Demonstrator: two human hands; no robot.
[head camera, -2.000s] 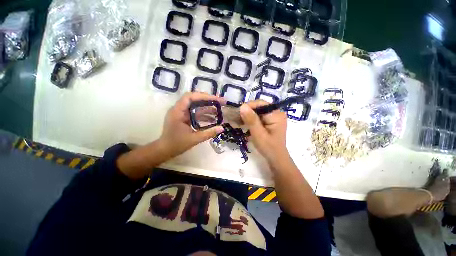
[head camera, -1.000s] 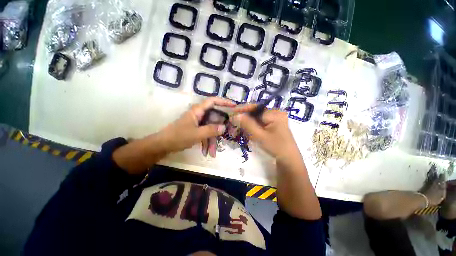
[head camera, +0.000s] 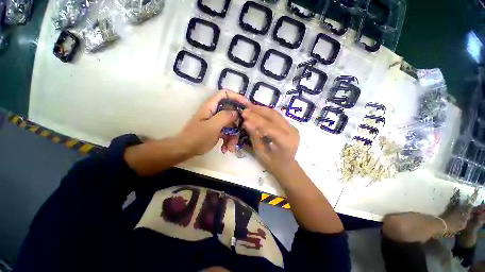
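Observation:
My left hand (head camera: 210, 123) holds a black square frame (head camera: 230, 105), mostly covered by fingers. My right hand (head camera: 272, 133) is against the frame from the right, fingers bent at its edge; whether it holds a small part or the dark tool is hidden. Small black parts (head camera: 244, 139) lie heaped under both hands, partly covered. Behind the hands, a clear blister tray (head camera: 169, 57) holds rows of black square frames (head camera: 190, 67). Short toothed black strips (head camera: 368, 127) lie in a row right of the tray, and others lie over the tray's right-hand frames.
A pale pile of small parts (head camera: 367, 162) lies at right, beside crumpled clear bags (head camera: 425, 125). Bags of silvery parts (head camera: 98, 34) and a single black frame (head camera: 66, 46) are at upper left. Another person's arm (head camera: 415, 227) is at lower right, near stacked clear trays (head camera: 468, 146).
Both hands have closed together around the frame, which was open to view two seconds ago. The dark tool in my right hand no longer shows. The view has shifted slightly.

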